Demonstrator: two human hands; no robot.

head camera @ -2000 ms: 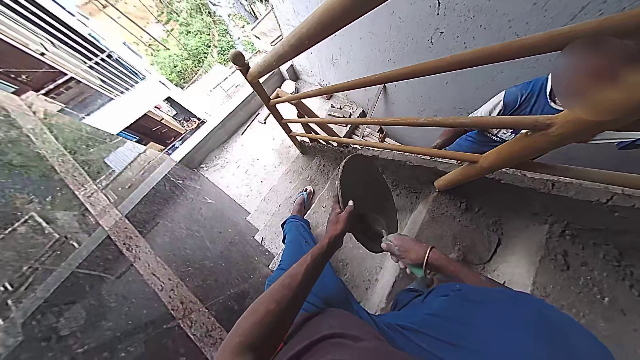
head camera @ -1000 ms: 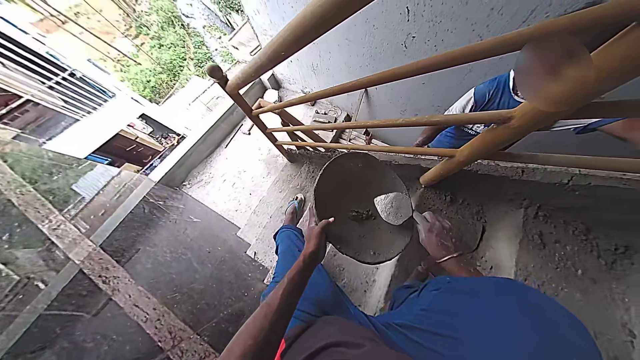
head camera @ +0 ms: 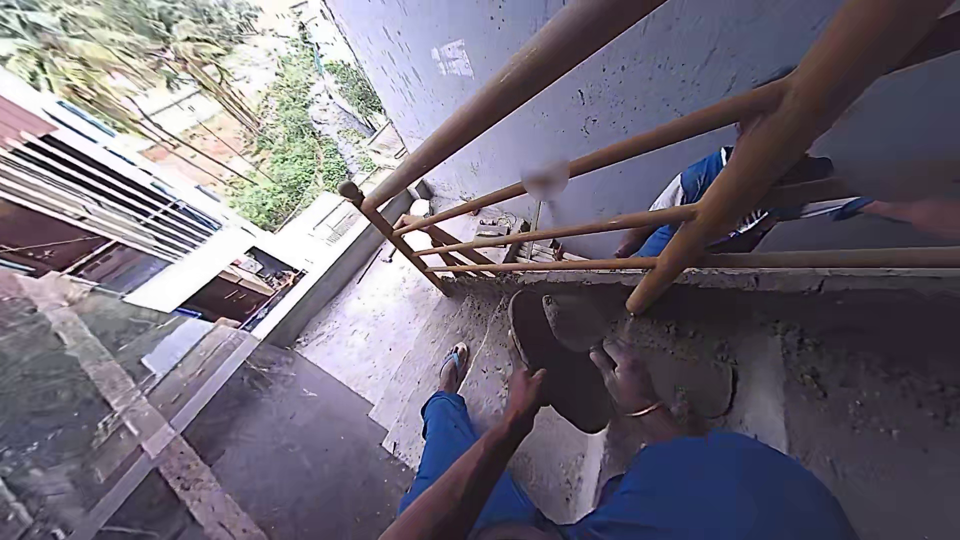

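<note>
My left hand [head camera: 527, 388] grips the near left rim of a dark round mortar pan [head camera: 571, 394], which is tilted over the concrete steps. At the right side of the pan, my right hand [head camera: 628, 375], with a bangle at its wrist, is closed around a trowel whose handle is mostly hidden by the fingers. The trowel's blade [head camera: 576, 322], coated grey, lies over the far part of the pan. What the pan holds is too dark to tell. Right of my right hand, a rounded patch of grey mortar [head camera: 701, 379] lies on a step.
A yellow-brown metal railing [head camera: 555, 250] runs beyond the pan, its post [head camera: 675, 247] close by. Behind it a person in blue [head camera: 701, 180] is by the grey wall. Concrete steps [head camera: 442, 345] descend leftward under my sandalled foot [head camera: 454, 366]. Dark polished slabs [head camera: 300, 427] stand at left.
The pan's open face, turned toward the view a second ago, is now tilted steeply. The trowel blade has moved to the pan's far side. The view has shifted somewhat.
</note>
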